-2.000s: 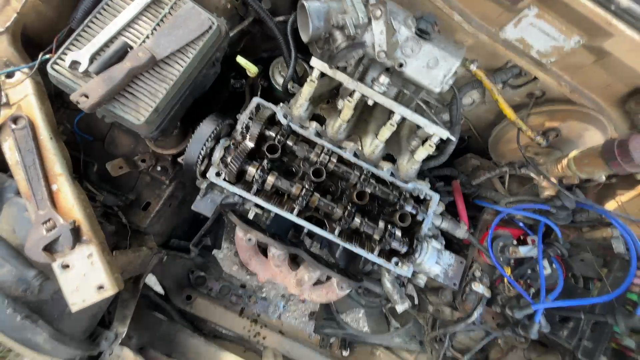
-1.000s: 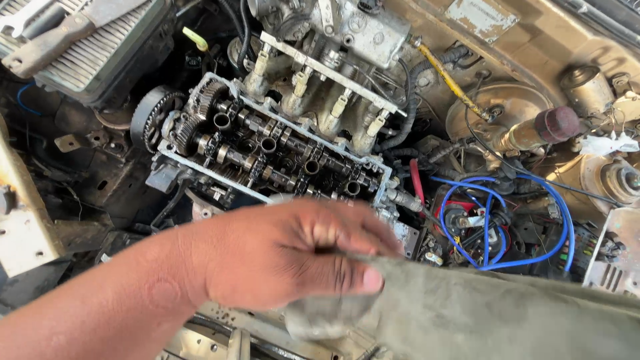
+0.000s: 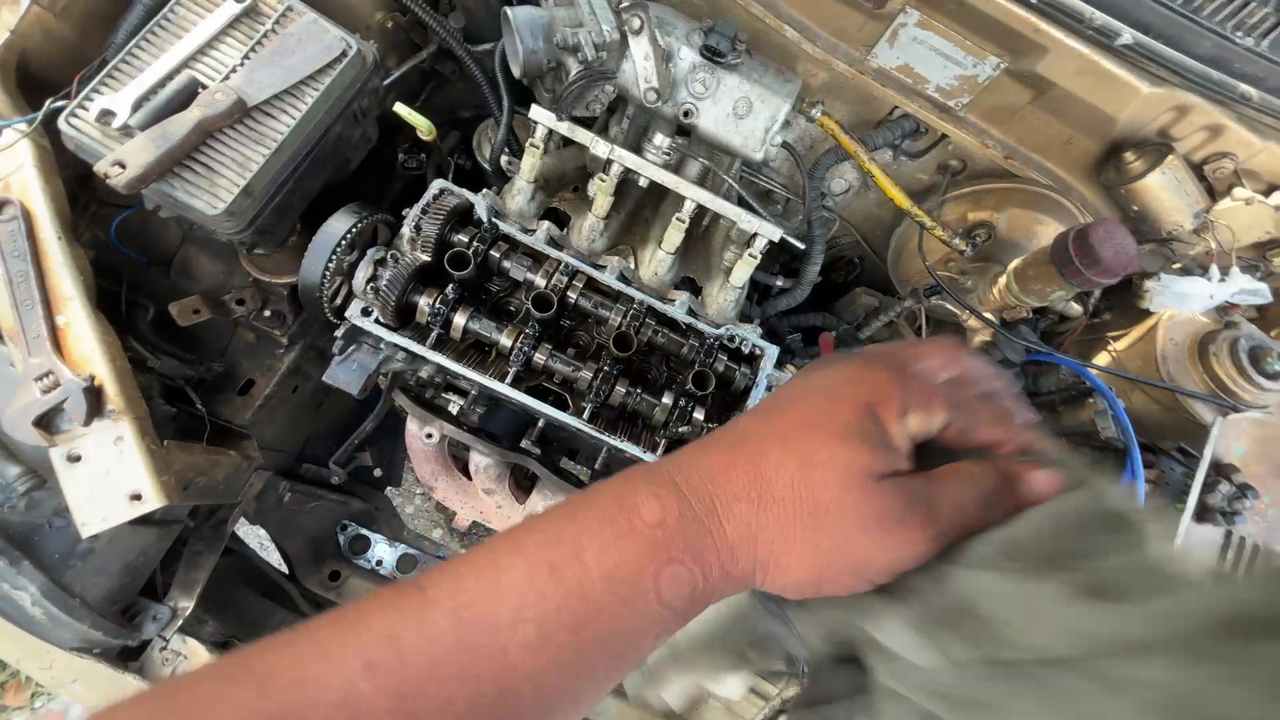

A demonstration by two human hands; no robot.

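Reaching in from the lower left, my left hand (image 3: 880,470) pinches a grey-green cloth (image 3: 1080,600) between thumb and fingers. The cloth is blurred and spreads over the lower right. Behind the hand lies an open engine cylinder head (image 3: 560,330) with its camshafts exposed, and the forearm crosses in front of its lower side. A toothed cam pulley (image 3: 345,262) sits at its left end. The intake manifold (image 3: 650,190) with its injector rail is above it. My right hand is not in view.
An open-end wrench (image 3: 165,70) and a scraper (image 3: 215,115) lie on a pleated air filter (image 3: 300,150) at the upper left. An adjustable wrench (image 3: 40,340) rests on the tan body panel. A blue cable (image 3: 1115,410) and a brake booster (image 3: 920,250) are at the right.
Two seconds ago no hand was in view; my left hand then came in holding the cloth. The cloth has changed shape since one second ago. The view has shifted.
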